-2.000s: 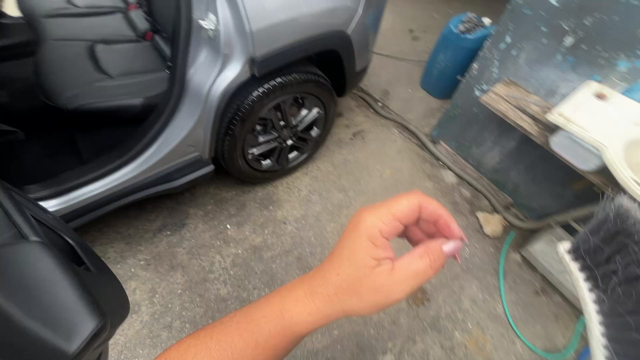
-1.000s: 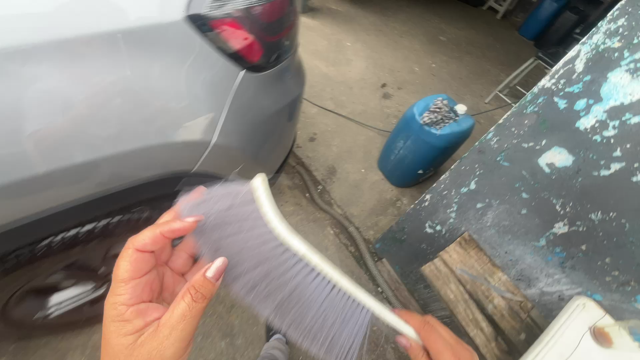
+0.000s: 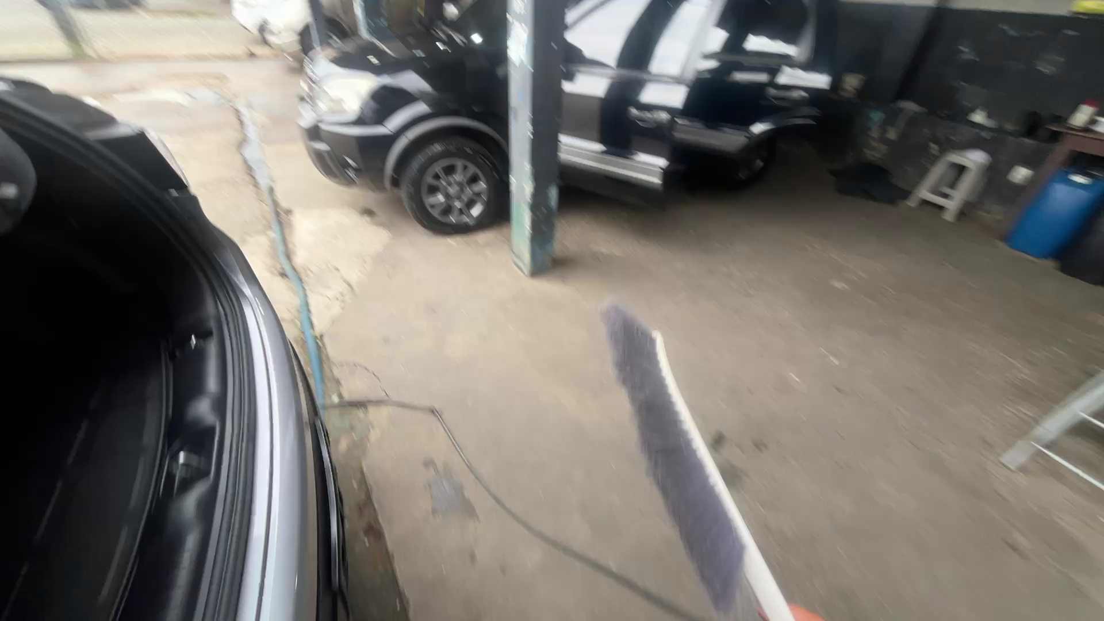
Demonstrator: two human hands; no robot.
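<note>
A long brush with grey bristles and a white plastic back (image 3: pixel 703 457) points up and away over the concrete floor, right of centre. Its lower end meets my right hand (image 3: pixel 804 613), of which only a bit of finger shows at the bottom edge, closed on the handle. My left hand is out of view. At the left lies the open cargo area of a silver car (image 3: pixel 267 431), with a dark interior and black rubber seal. The bristles touch nothing.
A dark car (image 3: pixel 621 112) stands beyond a painted metal post (image 3: pixel 532 147). A blue-green hose (image 3: pixel 297 293) and a thin dark cable (image 3: pixel 517 513) cross the floor. At the right are a white stool (image 3: pixel 951 183), a blue plastic drum (image 3: pixel 1056 211) and a white metal frame (image 3: pixel 1056 423).
The view has swung from the silver car's side to its open rear. My left hand, at the bristles one second ago, has left the view. The brush now points away in my right hand.
</note>
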